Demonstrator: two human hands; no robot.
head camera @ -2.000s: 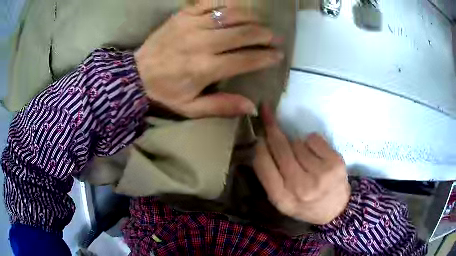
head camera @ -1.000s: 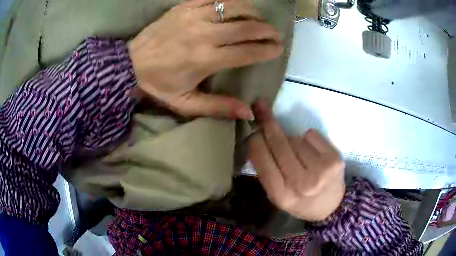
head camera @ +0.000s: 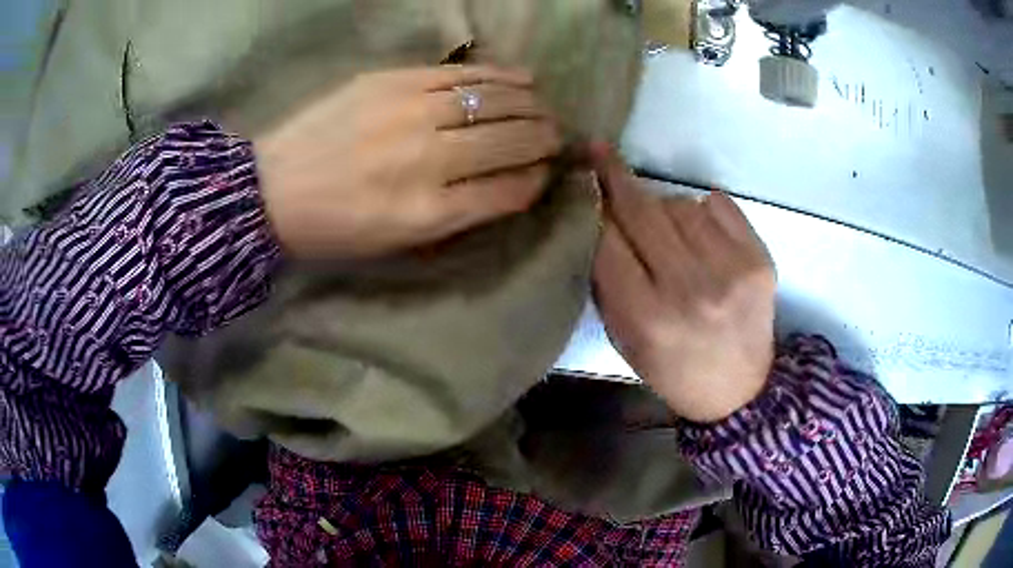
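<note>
The khaki cloth [head camera: 444,333] covers the left and middle of the machine table and hangs over its front edge towards the lap. My left hand [head camera: 411,161], with a ring, lies on the cloth, palm down and slightly blurred. Its fingertips point right, and its thumb is hidden in the folds. My right hand [head camera: 683,283] is at the cloth's right edge, with its index finger and thumb side at the edge near my left fingertips. The fingertips are blurred and partly hidden in the cloth.
The white machine table [head camera: 889,300] has a dark seam line across it. A grey knurled knob [head camera: 788,80] and shiny metal parts [head camera: 714,30] are at the top right. A checked apron [head camera: 444,516] is below. Pink items [head camera: 989,449] sit at the right edge.
Both hands have moved up along the cloth's right edge, my left hand also slightly left. The lower cloth has spread right and unfolded. The view has shifted slightly.
</note>
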